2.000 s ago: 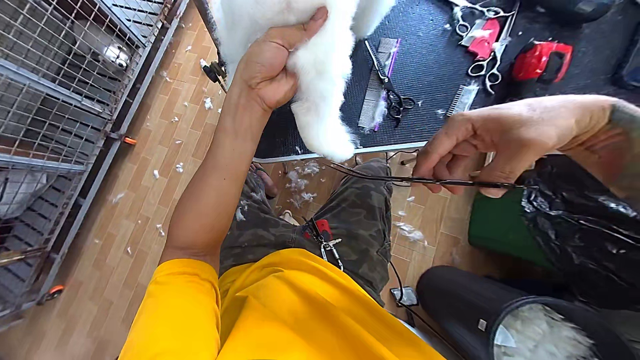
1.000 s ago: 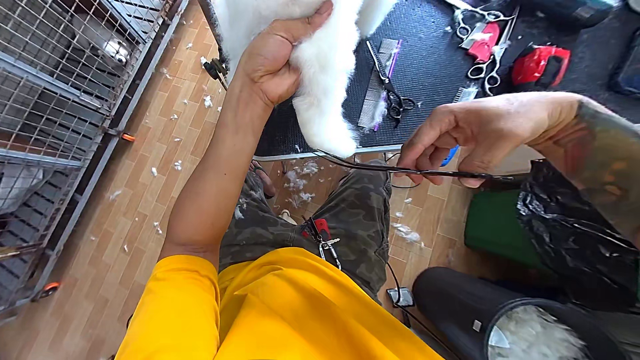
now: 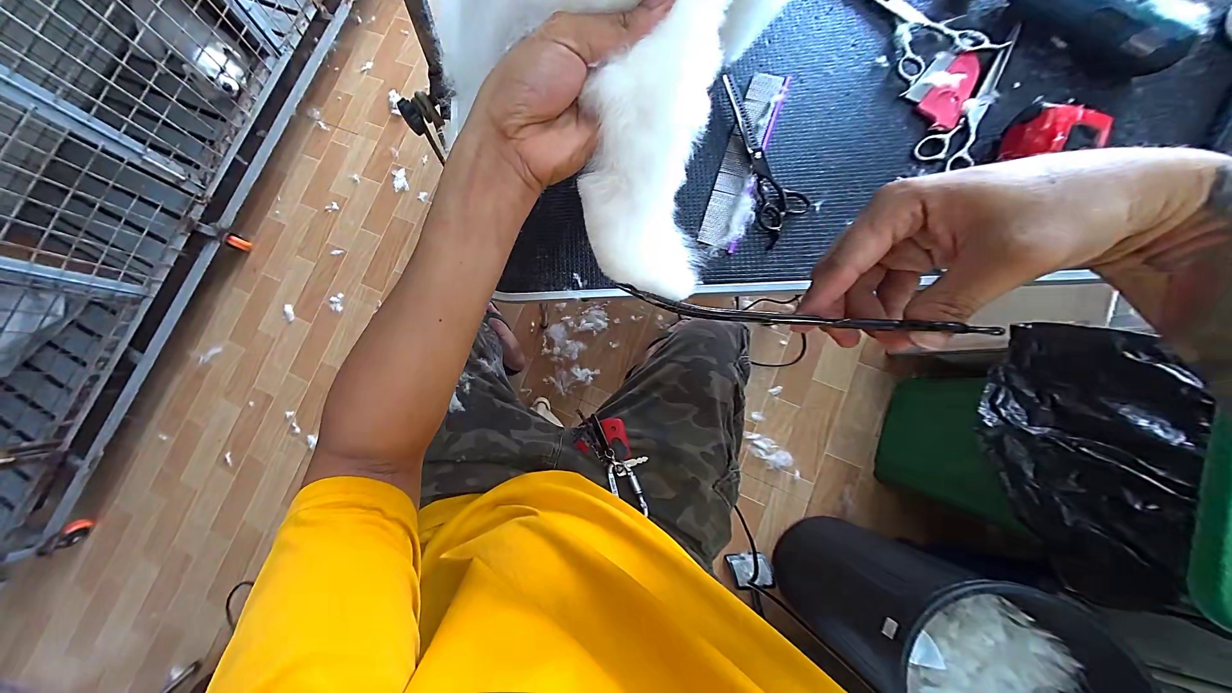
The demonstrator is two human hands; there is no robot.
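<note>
A white fluffy animal's leg (image 3: 645,164) hangs at the top centre, its paw at the front edge of the black ribbed grooming table (image 3: 828,106). My left hand (image 3: 558,96) grips the upper part of this leg. Curved black grooming shears (image 3: 731,313) lie across the fingers of my right hand (image 3: 924,250), with their tips at the underside of the paw. Whether the blades are apart is hard to tell. Between my hands, a metal comb (image 3: 724,197) with a purple edge lies on the table under black scissors (image 3: 756,159).
Silver scissors (image 3: 958,135), a red tool (image 3: 1054,130) and a dark device (image 3: 1116,34) lie at the table's back right. Wire cages (image 3: 125,125) line the left. A black bin (image 3: 866,577) of white fur and a black plastic bag (image 3: 1088,452) stand at lower right. Fur tufts dot the floor.
My right hand has shifted slightly with the shears, whose tips now lie against the underside of the paw. My left hand keeps its hold on the leg.
</note>
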